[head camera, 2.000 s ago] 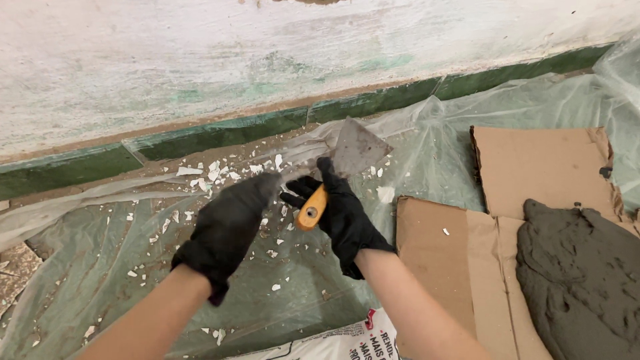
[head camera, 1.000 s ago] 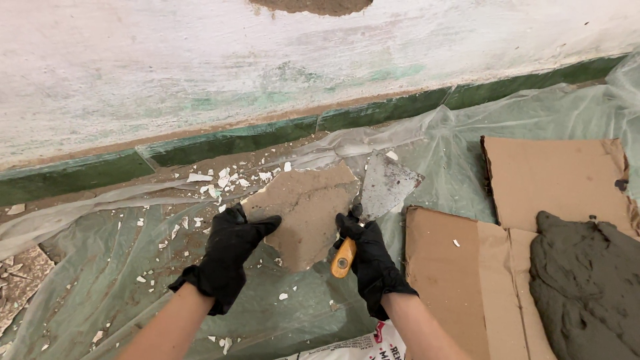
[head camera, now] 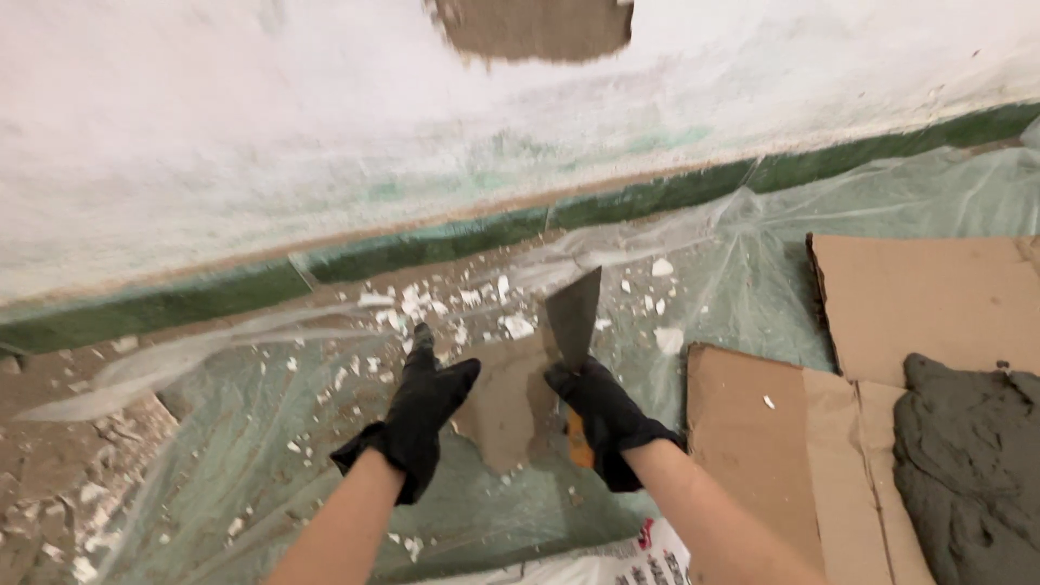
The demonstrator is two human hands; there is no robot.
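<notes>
My right hand (head camera: 605, 418), in a black glove, is closed around a putty knife, its grey metal blade (head camera: 575, 317) pointing up and its orange handle (head camera: 578, 439) showing below the fingers. My left hand (head camera: 418, 414), gloved in black too, has its thumb and fingers apart and holds nothing. Between the hands, a flat, irregular slab of plaster (head camera: 500, 406) lies on the green-tinted plastic sheeting (head camera: 487, 524). White plaster chips (head camera: 414, 302) are scattered beyond it, near the foot of the wall.
A white wall (head camera: 325, 122) with a bare brown patch (head camera: 540, 28) rises above a green baseboard (head camera: 455, 244). Cardboard sheets (head camera: 747, 422) lie at right, bearing grey mortar (head camera: 975, 463). A printed white bag (head camera: 650, 561) is at bottom; plaster rubble (head camera: 106, 463) lies at left.
The plaster slab, held at its left edge by my left hand one second ago, now lies on the sheeting, let go. The putty knife's blade has turned upright. The view shows more wall.
</notes>
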